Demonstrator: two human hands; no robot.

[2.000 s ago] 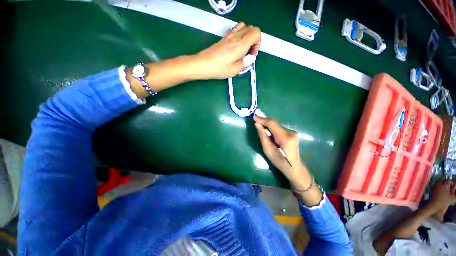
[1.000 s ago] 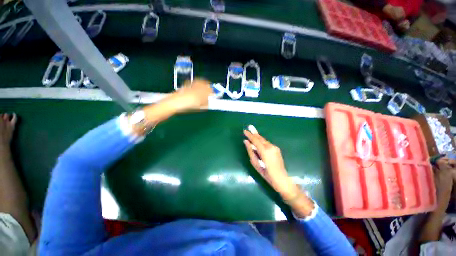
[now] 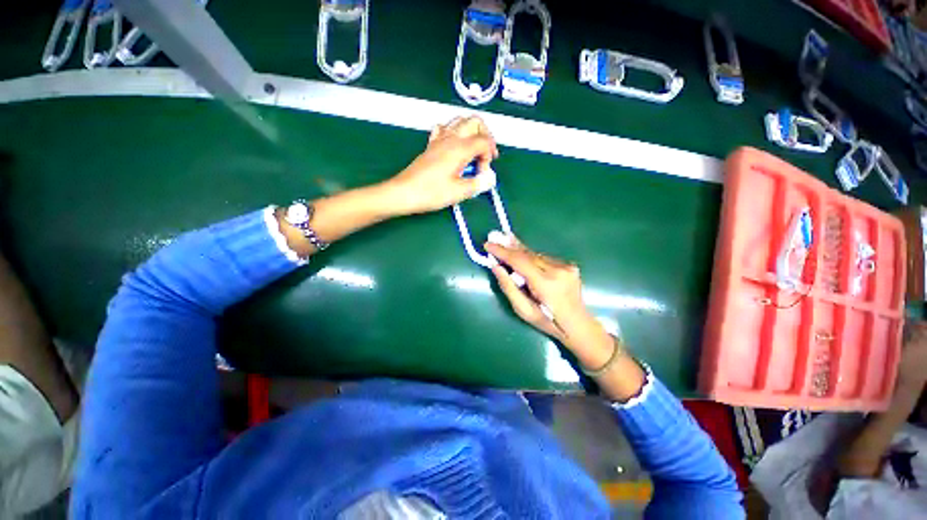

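Note:
A white oval housing frame (image 3: 465,232) is held over the green work surface in front of me. My left hand (image 3: 454,166) grips its far end, with a bit of blue showing between the fingers. My right hand (image 3: 541,284) is at the near end of the frame, fingertips touching it. A thin pen-like tool (image 3: 552,318) lies along the palm of my right hand, mostly hidden by the fingers. White caps cover some fingertips.
A salmon-red parts tray (image 3: 718,295) stands at the right. Beyond the white rail (image 3: 610,145), several frames (image 3: 634,76) lie on the conveyor. A grey post (image 3: 188,46) crosses the upper left. People's arms show at both sides.
One second ago my left hand was at the rail by the conveyor frames and my right hand was apart from any frame. Now both hands are together at a frame over the work surface.

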